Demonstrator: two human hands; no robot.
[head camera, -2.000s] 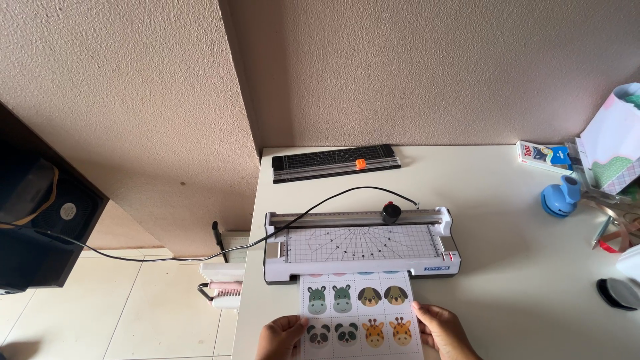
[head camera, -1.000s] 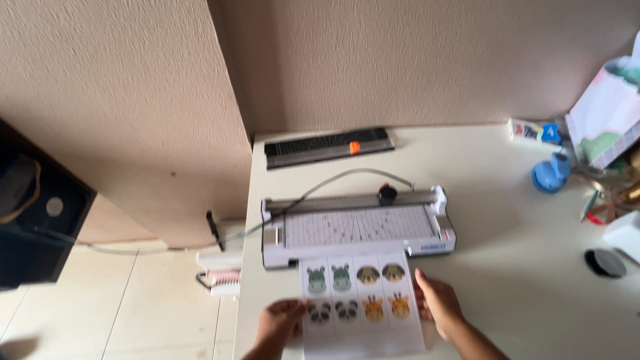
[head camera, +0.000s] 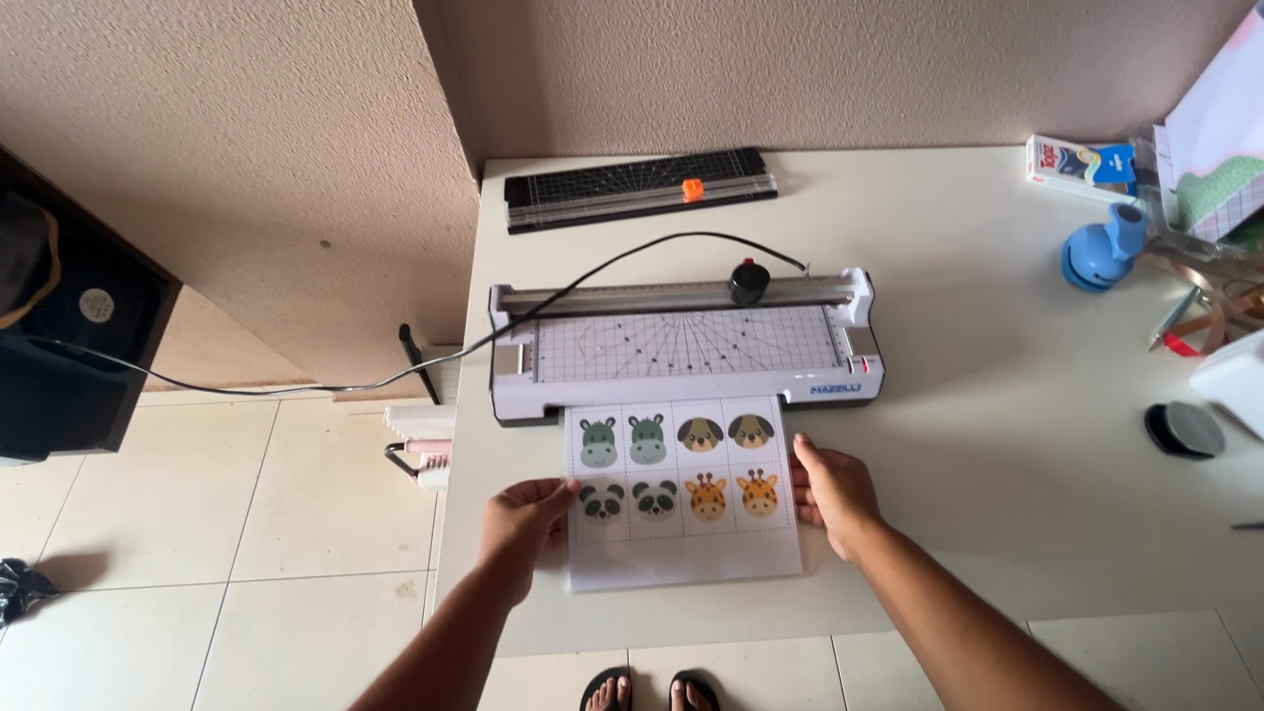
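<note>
A white laminator with a gridded trimmer top (head camera: 681, 346) lies on the white table, a black cutter knob (head camera: 749, 282) on its rail. The far end of a sheet printed with animal faces (head camera: 681, 563) is inside its front slot; hippos, dogs, pandas and giraffes show. My left hand (head camera: 528, 523) pinches the sheet's left edge between thumb and fingers. At the right edge, my right hand (head camera: 834, 492) has its thumb raised and its fingers at or just under the sheet; whether it grips is unclear.
Behind the laminator lies a black paper trimmer (head camera: 637, 188) with an orange slider. A black cord (head camera: 395, 380) crosses the laminator's left part. At the right are a blue craft punch (head camera: 1101, 252), a small box (head camera: 1076, 168), a black round object (head camera: 1183, 431) and a white container (head camera: 1234, 385).
The laminator hides more of the printed sheet's far end than two seconds ago, where a sliver of another row showed. My right thumb has lifted from the sheet's edge.
</note>
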